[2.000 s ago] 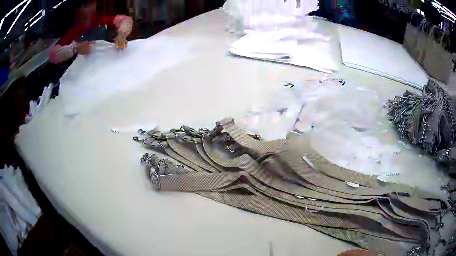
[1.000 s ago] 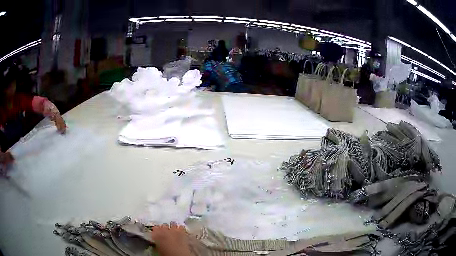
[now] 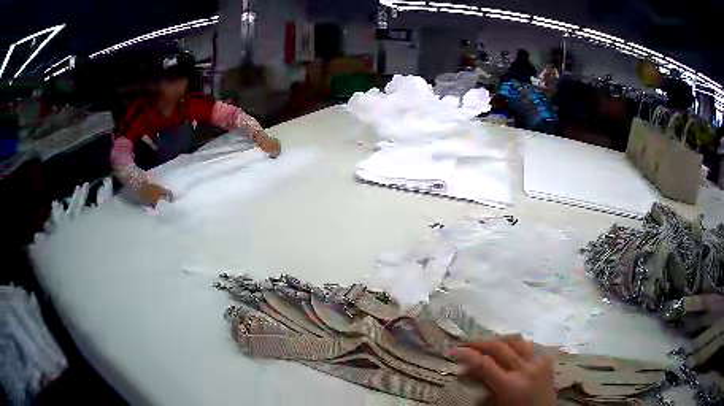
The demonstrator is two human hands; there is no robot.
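Grey-beige webbing straps (image 3: 294, 345) lie in a long, layered, wavy pile at the front of the table. Small silver hooks (image 3: 238, 319) are clustered at the pile's left end. My right hand (image 3: 512, 371) is bare and blurred, over the right part of the pile, with its wrist cut off by the bottom edge. Its fingers are partly bent and point up and left. Whether they pinch a strap cannot be told. My left hand is not in view.
Clear crinkled plastic (image 3: 508, 270) lies behind the straps. Bunched straps (image 3: 651, 258) are heaped at right. White stacks (image 3: 583, 176), a puffy white bundle (image 3: 417, 111) and beige tote bags (image 3: 663, 158) stand farther back. A person in red (image 3: 179, 119) handles a white sheet at far left.
The view swung right and up, then partly back left. My right hand has come over the straps from the bottom edge. The person opposite has moved their hands on the sheet.
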